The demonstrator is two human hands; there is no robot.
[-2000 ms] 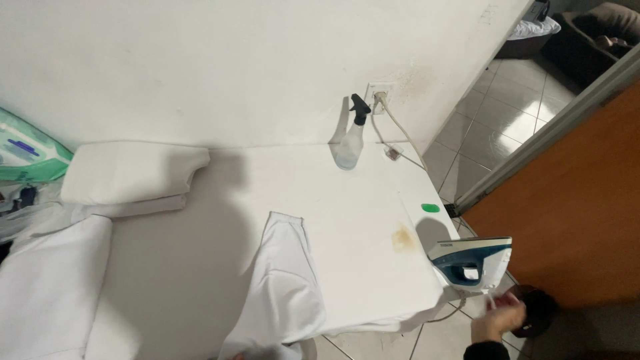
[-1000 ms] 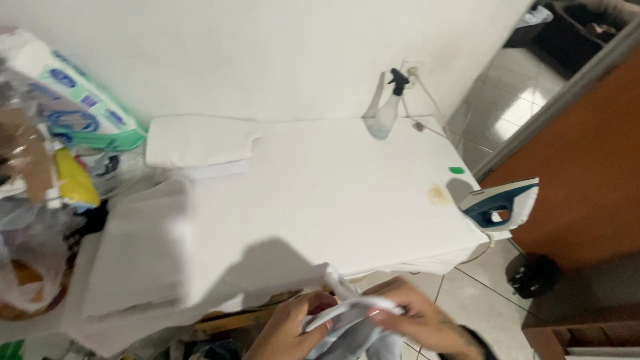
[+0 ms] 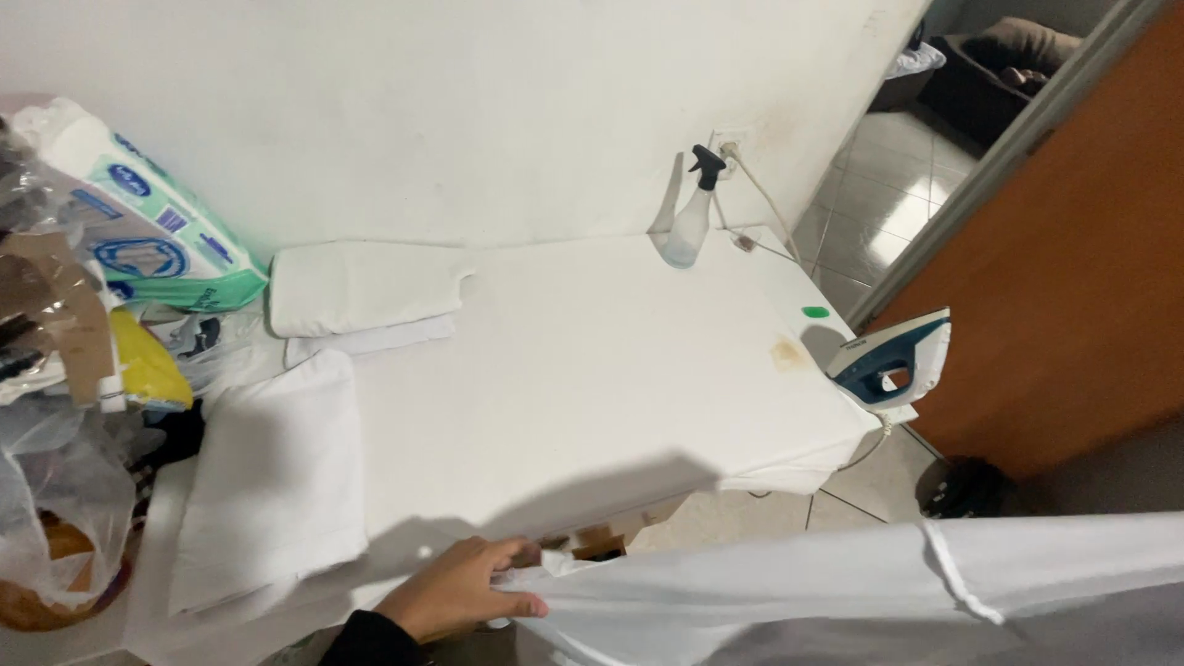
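My left hand [image 3: 467, 587], in a dark sleeve, grips the end of a white cloth garment [image 3: 758, 592] at the near edge of the cloth-covered table [image 3: 592, 370]. The garment stretches to the right, out of the picture, with a raised seam across it. My right hand is not in view. A blue and white clothes iron [image 3: 893, 365] stands on its heel at the table's right end. Folded white cloths [image 3: 365, 287] lie at the back left, and another folded white cloth [image 3: 277, 481] lies at the near left.
A spray bottle [image 3: 690, 222] stands against the wall beside a plugged-in cord [image 3: 763, 199]. Plastic packages [image 3: 166, 222] and bags [image 3: 55, 481] crowd the left side. An orange-brown door [image 3: 1045, 305] is at the right, with a dark round object [image 3: 962, 487] on the floor.
A second ago both hands held the bunched cloth near the table's front edge. Now it is stretched out to the right, my left hand has moved left, and my right hand has left the view.
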